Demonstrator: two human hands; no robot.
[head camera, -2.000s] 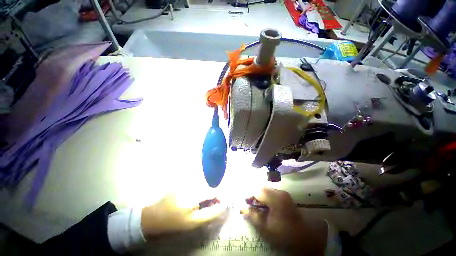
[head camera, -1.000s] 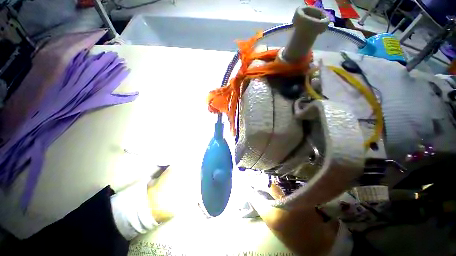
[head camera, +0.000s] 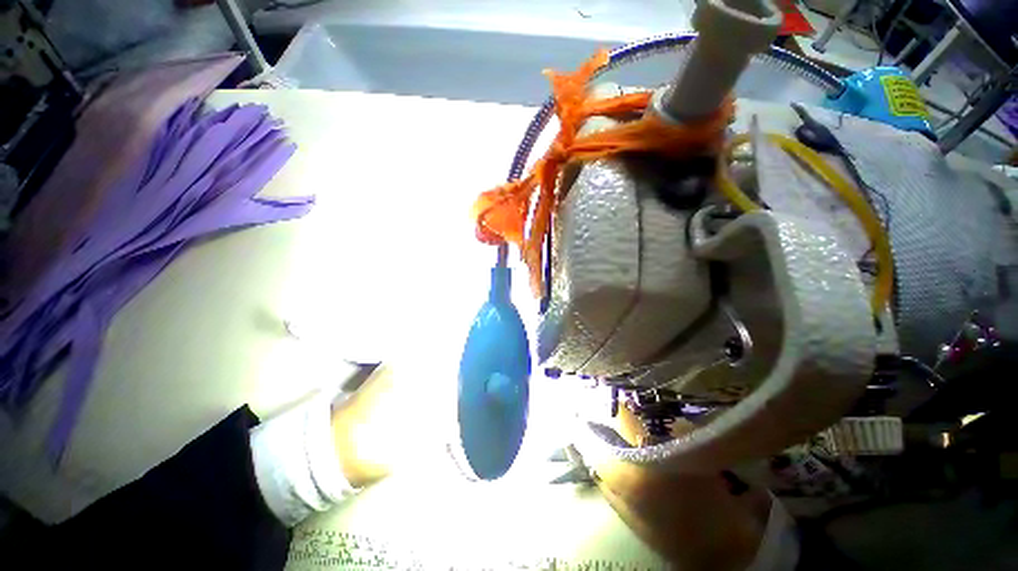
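Observation:
The whitish sewing machine head (head camera: 636, 268) stands right of centre. A blue teardrop-shaped thing (head camera: 493, 390) hangs in front of it from an orange cloth tie (head camera: 580, 145). My left hand (head camera: 374, 429) lies on the table left of the blue thing; its fingers are lost in the glare. My right hand (head camera: 642, 480) is at the needle area, partly covered by the machine head. A small grey pointed piece (head camera: 572, 466) shows beside it, too unclear to name. What the hands hold cannot be made out.
A pile of purple fabric strips (head camera: 145, 223) lies on the table at left. A grey-blue trough (head camera: 447, 65) runs behind the table. A blue bottle with a yellow label (head camera: 887, 98) is at the back right. Ruler marks (head camera: 368, 552) run along the front edge. A yellow band (head camera: 832, 178) loops on the machine.
The view has moved closer to the machine head, which now looks larger. Both hands have moved from the front edge, the right one to under the head; the dark pieces at the fingers no longer show.

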